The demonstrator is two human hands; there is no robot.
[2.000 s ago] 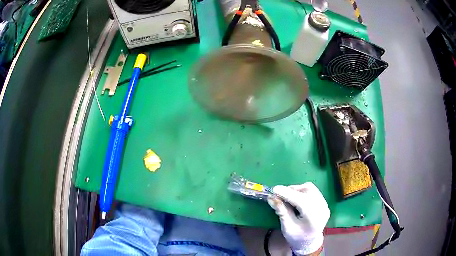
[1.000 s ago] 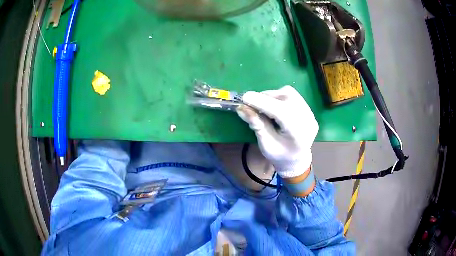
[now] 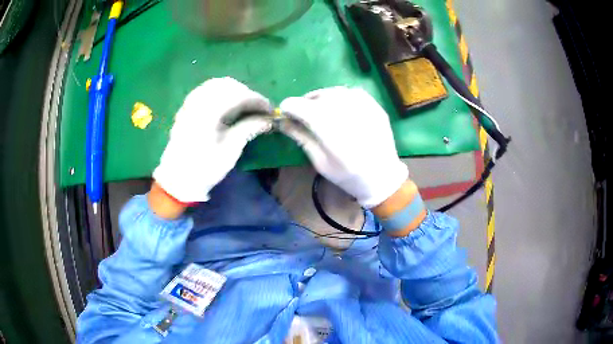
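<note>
My left hand (image 3: 213, 139) and my right hand (image 3: 349, 139), both in white gloves, meet at the fingertips over the front edge of the green mat. Between the fingertips is a small zip bag (image 3: 277, 114), mostly hidden; a bit of yellow and a dark, clear edge show. Both hands pinch it. What is inside the bag cannot be seen.
The blue desoldering pump (image 3: 98, 127) lies at the left of the mat (image 3: 168, 64). A yellow lump (image 3: 142, 115) lies left of my hands. The iron stand (image 3: 393, 30), sponge (image 3: 416, 82) and corded soldering iron (image 3: 449, 72) are at the right. The extraction hood (image 3: 238, 17) is at top.
My left hand has come into view and joined my right hand at the bag, which was held out in my right hand alone. The bag is now mostly covered. The camera view has tilted down.
</note>
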